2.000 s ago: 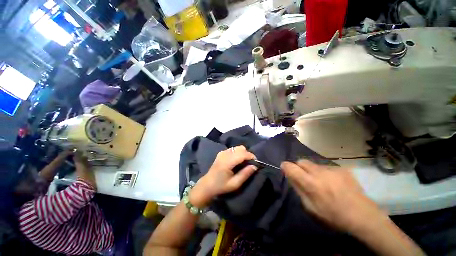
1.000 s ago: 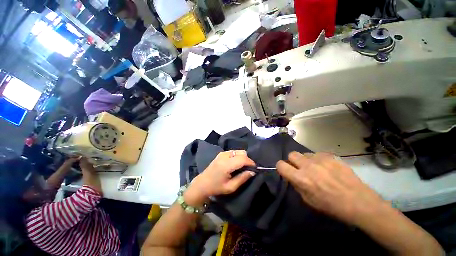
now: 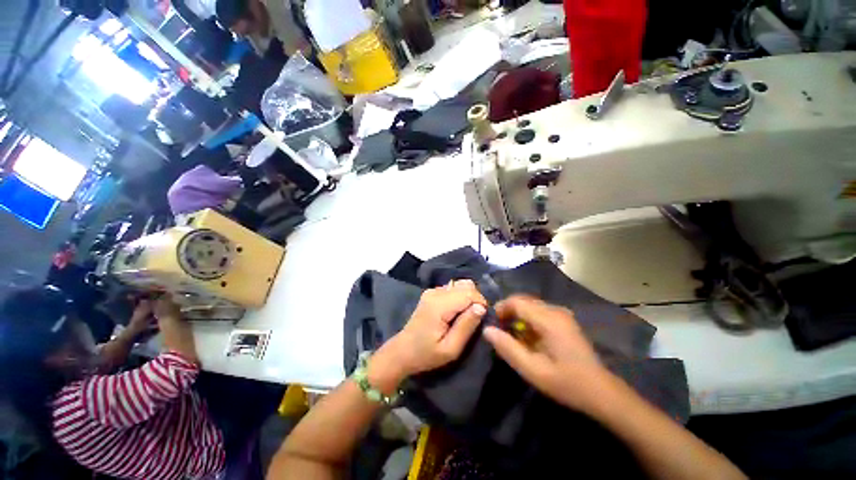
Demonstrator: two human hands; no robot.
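Note:
A dark grey garment panel lies bunched in front of the sewing machine and hangs over the table's front edge. My left hand pinches the cloth, thumb and fingers together. My right hand is close beside it, fingertips nearly touching the left thumb. A small yellowish thing shows between the right fingers; what it is cannot be told. The presser foot is just behind the cloth.
Looped-handle scissors and a dark flat pad lie right, under the arm. A person in a striped sleeve works at a cream machine on the left. Dark scraps lie behind. A yellow-edged bin is below.
My right hand has moved left, up to my left hand, and its fingers have curled in. The thin light line between the hands no longer shows. More grey cloth shows at the right.

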